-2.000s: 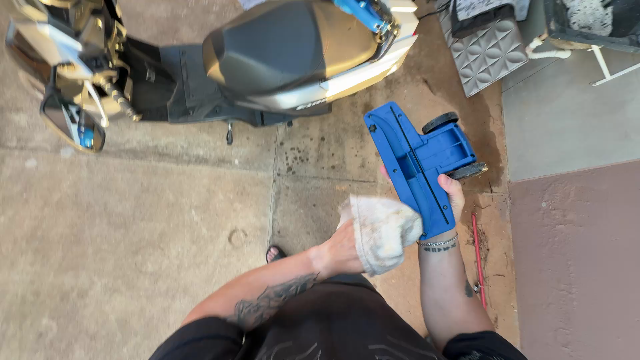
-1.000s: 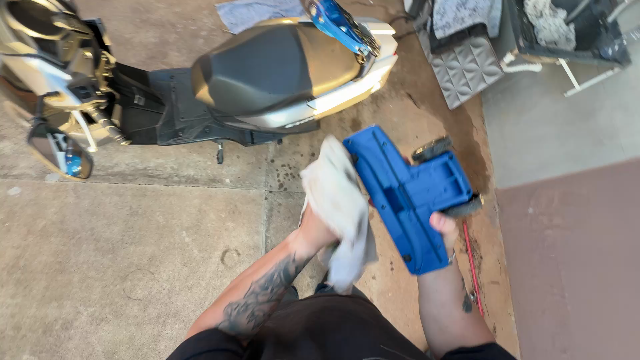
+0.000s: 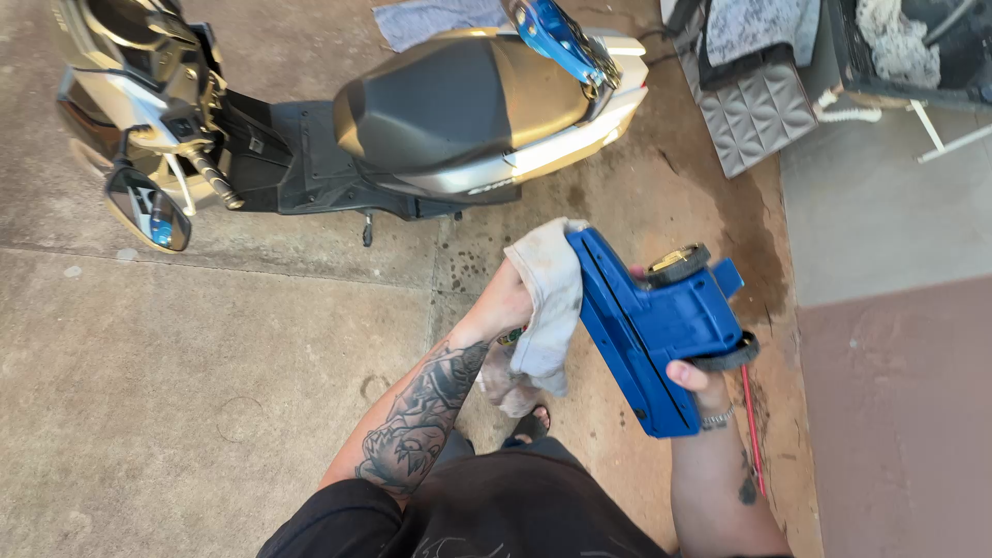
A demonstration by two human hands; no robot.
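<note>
My right hand (image 3: 692,380) grips a blue plastic wheeled device (image 3: 647,333), perhaps a floor cleaner head, by its lower edge near one of its two black wheels; the thumb shows on top and a bracelet circles the wrist. A whitish cloth (image 3: 549,287) is draped over my left hand (image 3: 518,298), which holds it against the upper left end of the blue device. The fingers of that hand are hidden under the cloth, whose loose part hangs down below. A tattoo covers the left forearm.
A gold and black scooter (image 3: 434,108) stands across the top, a blue object (image 3: 550,39) on its rear. Grey quilted padding (image 3: 756,116) and a black tub (image 3: 883,93) are at upper right. A red rod (image 3: 750,426) lies by the wall's base at right. A bluish cloth (image 3: 434,19) lies behind the scooter.
My left hand with the cloth has moved from the device's lower end to its upper left end. The device has turned somewhat in my right hand.
</note>
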